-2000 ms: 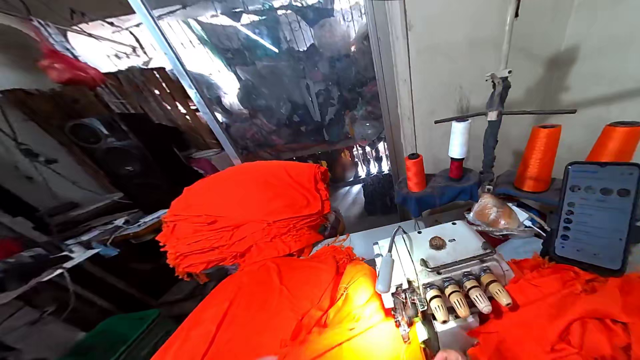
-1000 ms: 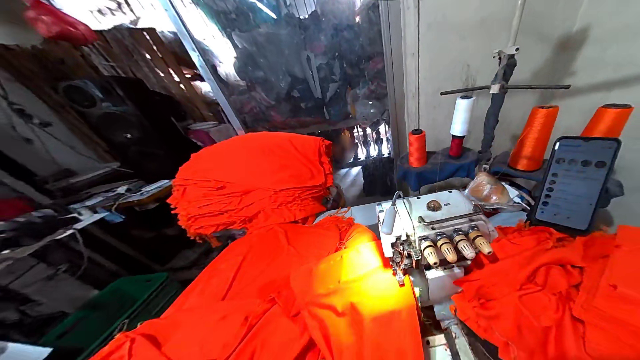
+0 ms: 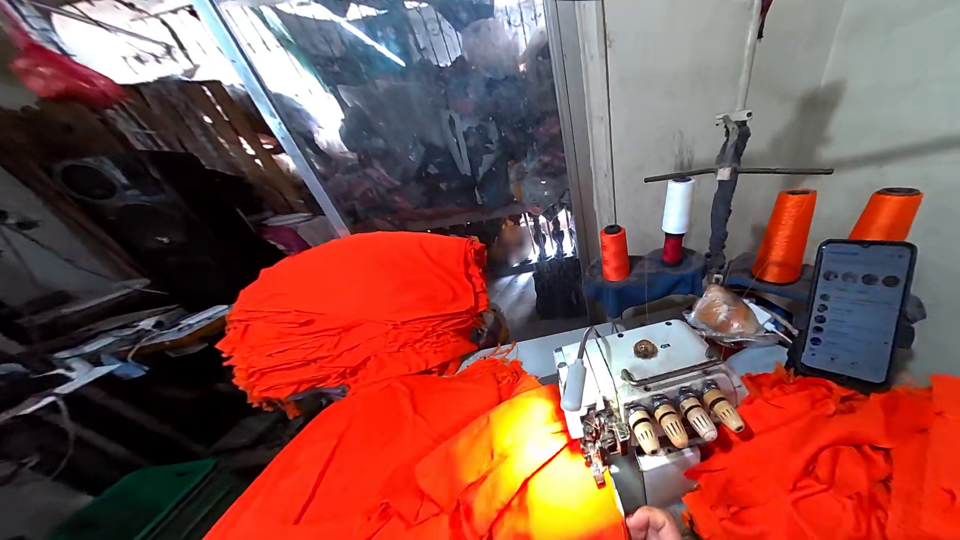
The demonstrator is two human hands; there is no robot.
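At the bottom edge, just below the presser foot of a white overlock sewing machine (image 3: 667, 349), part of my right hand (image 3: 651, 523) shows, its fingers at the edge of a bright orange fabric piece (image 3: 420, 457). Whether they grip the cloth is hidden by the frame edge. The fabric lies left of the needle area under a bright lamp glow. My left hand is out of view. A folded stack of orange fabric (image 3: 367, 300) rises behind it. More orange cloth (image 3: 817, 457) lies heaped right of the machine's tension knobs (image 3: 694, 412).
Thread cones, including an orange one (image 3: 784, 236) and a white one (image 3: 678, 206), stand behind the machine. A lit phone (image 3: 855, 311) leans at the right, beside a plastic-wrapped item (image 3: 724, 311). A green bin (image 3: 135, 499) is at lower left, a dark loudspeaker (image 3: 150, 217) farther back.
Fingers show at the fabric edge now, where none were visible one second ago. The view has shifted slightly.
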